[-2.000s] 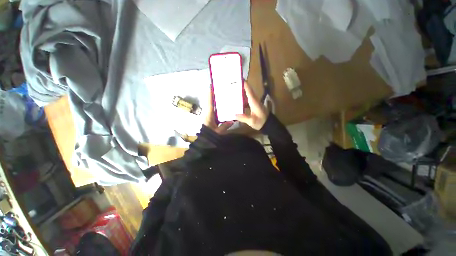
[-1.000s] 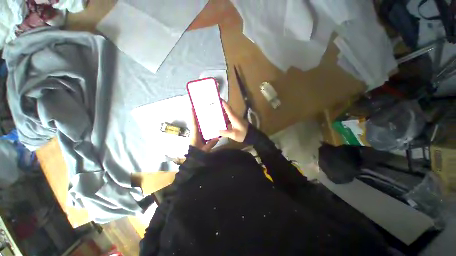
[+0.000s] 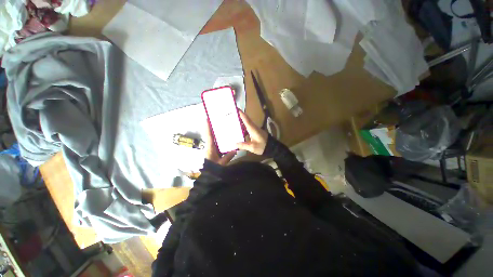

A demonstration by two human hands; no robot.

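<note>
A smartphone in a red-pink case, its screen bright white, is held upright over the table. My left hand grips its lower left side, partly hidden by the phone. My right hand holds its lower right side. Beneath lies a white paper pattern on grey fabric. A brassy weight sits on the pattern. Dark-bladed shears with a pale handle lie right of the phone, and a paler weight lies beyond them.
Bunched grey fabric covers the table's left side. More white paper patterns overlap at the far side and far right of the brown table. Coloured clothes lie at the far left. Plastic bags and a box stand off the right edge.
Since two seconds ago the view has shifted, so the table and phone sit lower and further left in the picture. Both hands still hold the phone. Little differs from one second ago.
</note>
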